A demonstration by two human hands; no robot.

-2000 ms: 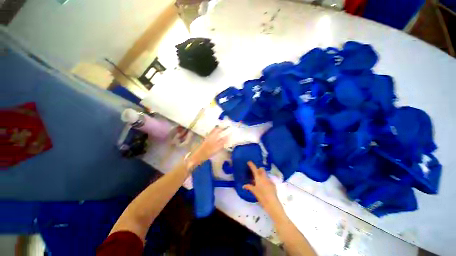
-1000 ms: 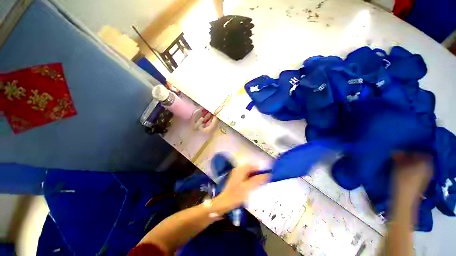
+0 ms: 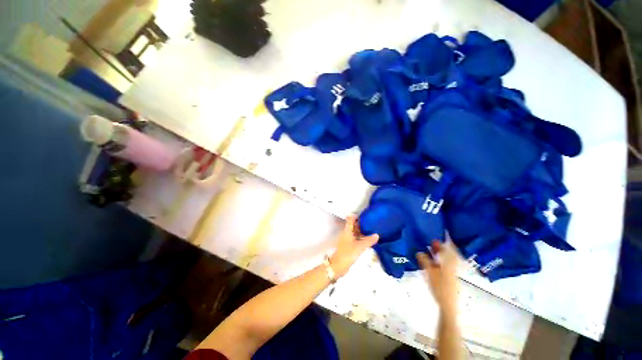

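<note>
A heap of royal blue pouches (image 3: 479, 144), several with white logos, lies on the white table (image 3: 591, 105). My left hand (image 3: 350, 247) is at the heap's near left edge, its fingers on a blue pouch (image 3: 386, 219); the fingertips are partly hidden at its edge. My right hand (image 3: 442, 261) is just to the right, over the near edge of the heap, with its fingers bent. It is blurred, and I cannot tell if it holds anything.
A pink bottle with a pale top (image 3: 144, 146) lies toward the table's left end, beside a small dark box of odds and ends (image 3: 109, 181). A stack of black pieces (image 3: 231, 24) is at the back. Blue cloth (image 3: 53, 320) is at the lower left.
The blue piece stretched from my left hand is no longer there; a large plain pouch now lies on top of the heap. My left hand has moved to the heap, my right hand back toward its near edge.
</note>
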